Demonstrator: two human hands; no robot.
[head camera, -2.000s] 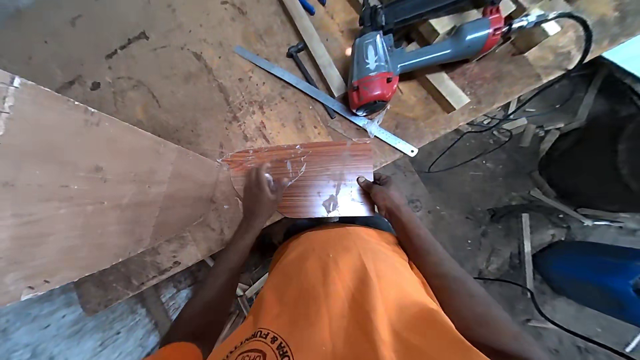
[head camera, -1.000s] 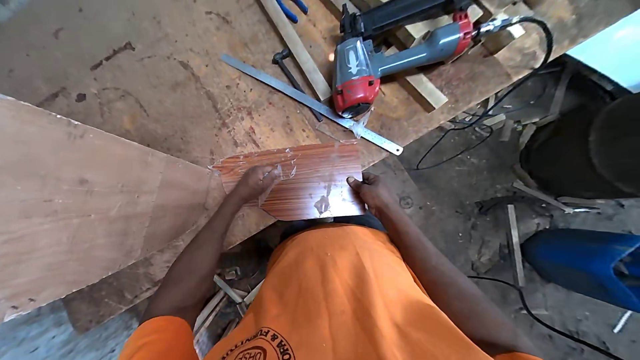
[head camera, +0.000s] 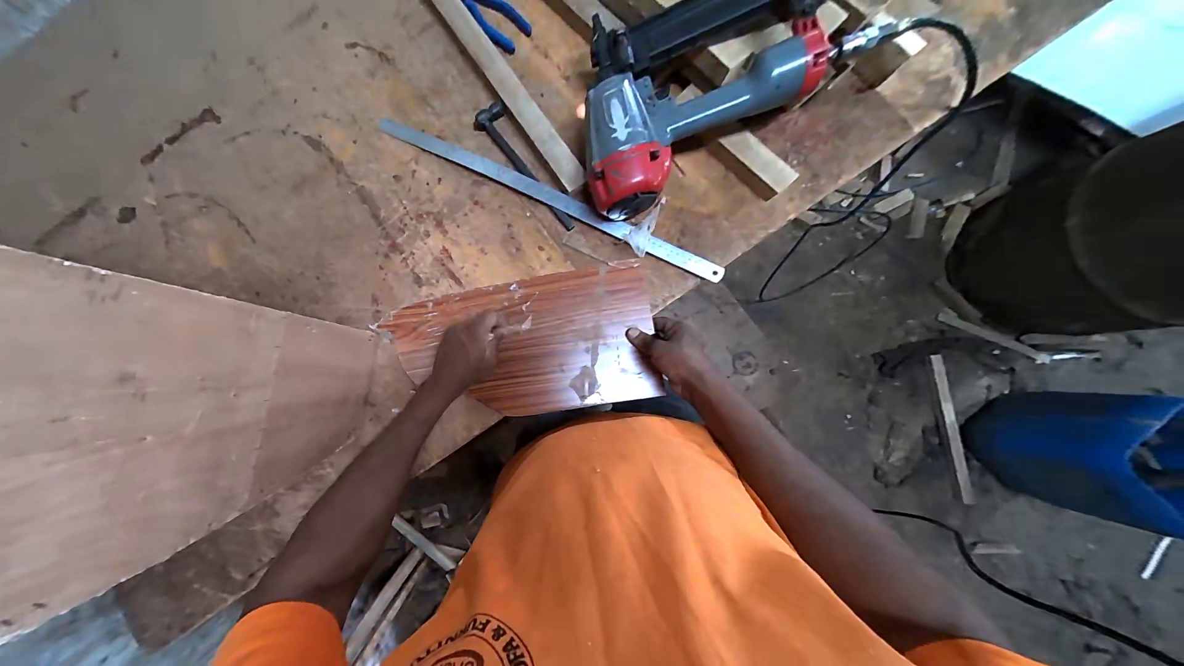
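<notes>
A glossy wood-grain laminated panel (head camera: 564, 351) lies at the workbench edge, close against my body, with clear film scraps on its surface. My right hand (head camera: 671, 351) grips its right edge, thumb on top and fingers underneath. My left hand (head camera: 470, 347) rests on the panel's left part, fingers curled near a wisp of film; whether it pinches the film cannot be told. Beyond the panel a steel ruler (head camera: 546, 196) lies slantwise, with a bit of clear film on it. The head of a pneumatic nail gun (head camera: 631, 157) stands beside the ruler.
A large plywood sheet (head camera: 166, 398) covers the left side. Wood strips (head camera: 518, 102), a dark metal rod tool (head camera: 523, 162) and blue-handled pliers (head camera: 499, 23) lie on the workbench (head camera: 277, 185). A black hose (head camera: 967, 74) runs off the bench. A blue plastic container (head camera: 1073, 453) and offcuts are on the floor.
My left hand has shifted over the panel's left part, and its fingers are posed differently from two seconds ago. My right hand keeps its grip on the right edge.
</notes>
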